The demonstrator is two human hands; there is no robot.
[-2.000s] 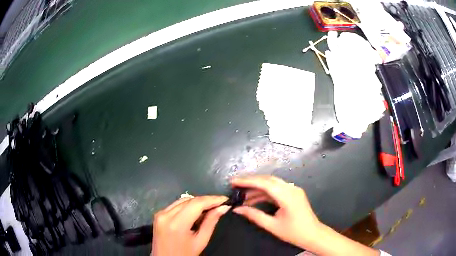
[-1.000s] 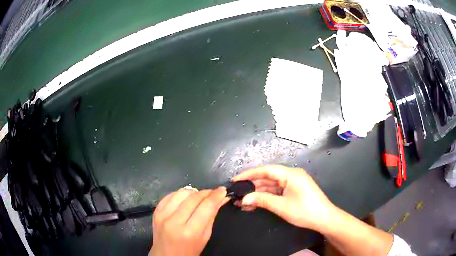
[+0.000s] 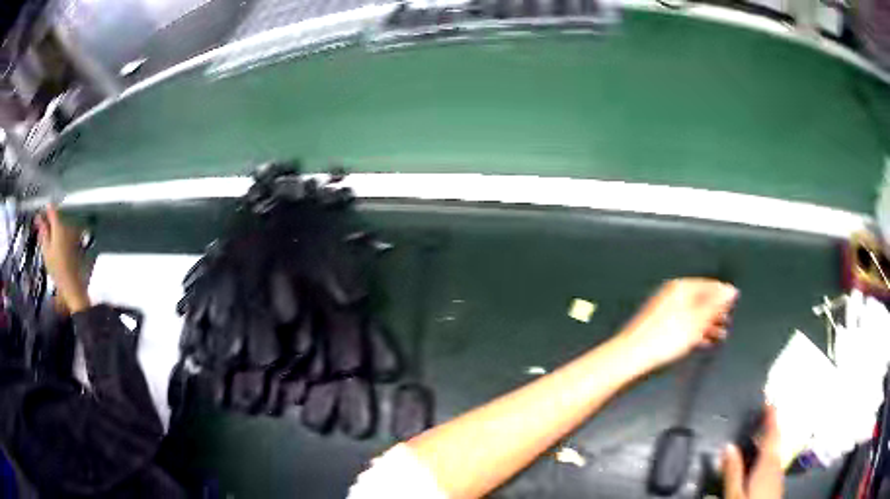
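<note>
My left hand (image 3: 683,317) reaches in from the bottom, fingers closed around the upper part of a black corded unit. Its thin stem runs down from the hand to the oblong black body (image 3: 671,460) on the mat. My right hand (image 3: 756,473) is cut off by the bottom edge at lower right, thumb and finger apart beside something dark; whether it grips that is unclear. A pile of black units (image 3: 283,302) lies left of my left arm, heads gathered at the far end. One unit (image 3: 412,409) lies just right of the pile.
The white-edged green belt (image 3: 546,117) runs across the back, with clear trays beyond. Off-white paper (image 3: 802,380) and a white heap (image 3: 864,390) lie at right, near a red-yellow tin (image 3: 867,261). Pale scraps (image 3: 582,310) dot the mat. Another person's hand (image 3: 63,258) and dark sleeve are at left.
The view has swung left, showing the whole pile and the other person. My hands have separated; the left has moved forward with the unit, whose body now lies in front of me.
</note>
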